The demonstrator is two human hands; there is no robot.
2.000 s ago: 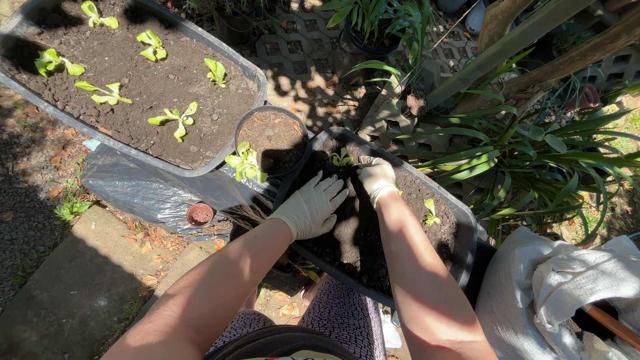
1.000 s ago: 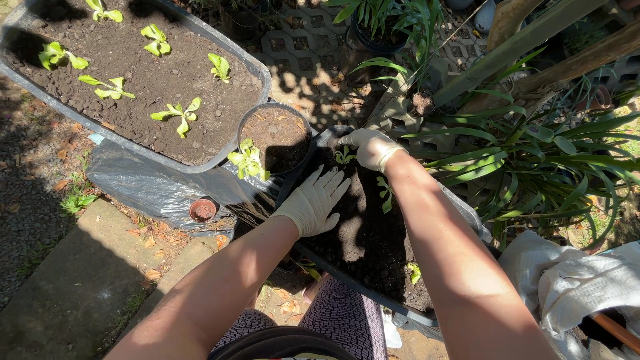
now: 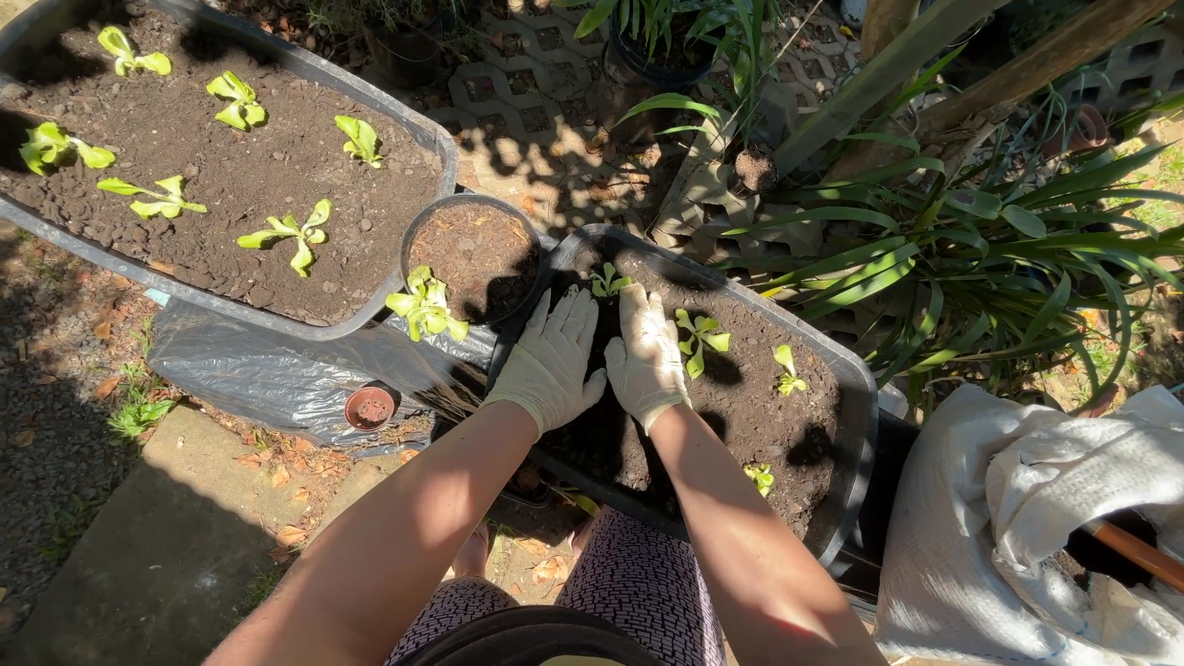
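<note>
My left hand (image 3: 552, 363) and my right hand (image 3: 645, 351), both in pale gloves, lie flat on dark soil in a black plastic planter (image 3: 856, 407). Their fingers point toward a small leafy seedling (image 3: 608, 280) near the planter's far-left end, and the right fingertips are close beside it. Neither hand holds anything that shows. Right of my right hand grow a second seedling (image 3: 701, 342) and a third seedling (image 3: 787, 371). Another seedling (image 3: 759, 477) stands nearer my body, beside my right forearm.
A larger planter (image 3: 231, 319) with several lettuce seedlings stands at upper left. Between the planters is a round pot (image 3: 474, 250) with a leafy plant (image 3: 426, 305) at its edge. A small brown pot (image 3: 369, 408) sits on black plastic. A white woven sack (image 3: 971, 518) stands at right, strappy plants (image 3: 888, 268) behind.
My right hand has moved from the far right side of the first seedling to the soil nearer me, next to my left hand. Its fingers, bent earlier, now lie straighter.
</note>
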